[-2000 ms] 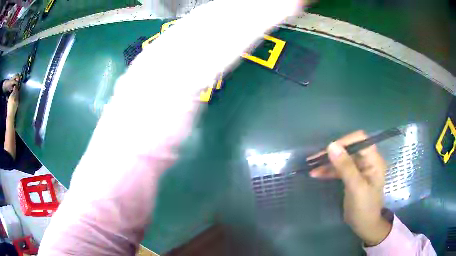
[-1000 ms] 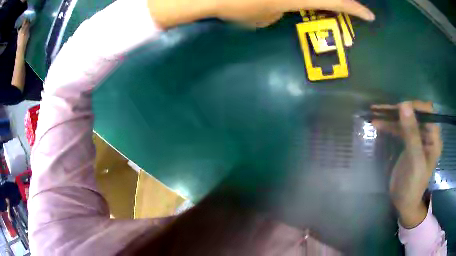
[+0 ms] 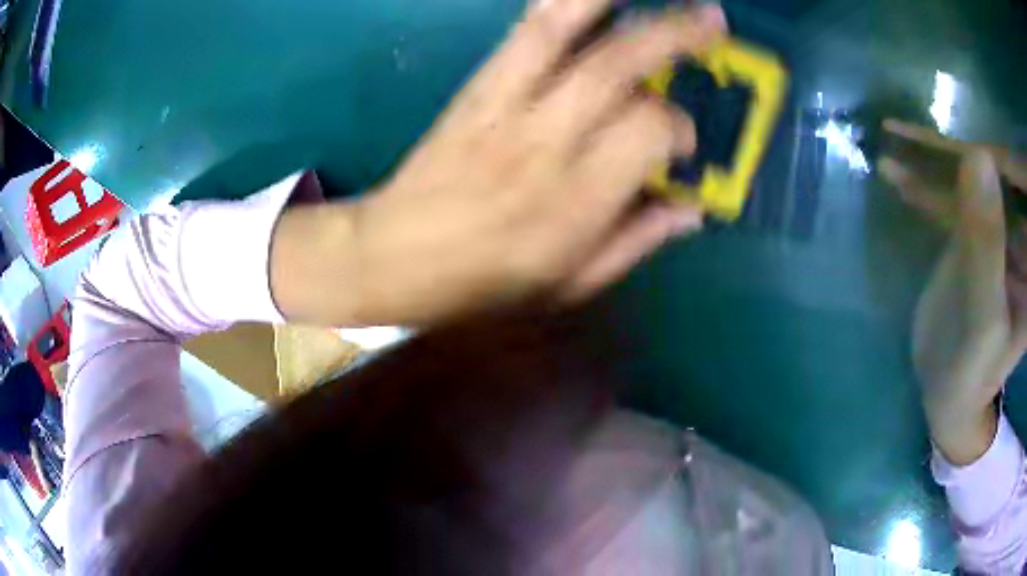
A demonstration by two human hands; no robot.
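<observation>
My left hand is at the upper middle, blurred, with its fingers on the left side of a yellow-and-black frame part. The frame has a dark window and lies to the right of my palm. My right hand is at the right, blurred, over the clear liner sheet, which shows strong glare. Its fingers point up and left. A tool in my right hand cannot be made out now. The small pieces on the sheet are too blurred to tell apart.
The green bench top lies under both hands. A red stool stands on the floor at the left, beyond the bench edge. A cardboard box is below the near edge. Dark hair covers part of the lower middle.
The view has shifted. My left hand has come from the far side to the near middle and is now at the yellow frame. My right hand stays at the sheet, now nearer the right edge.
</observation>
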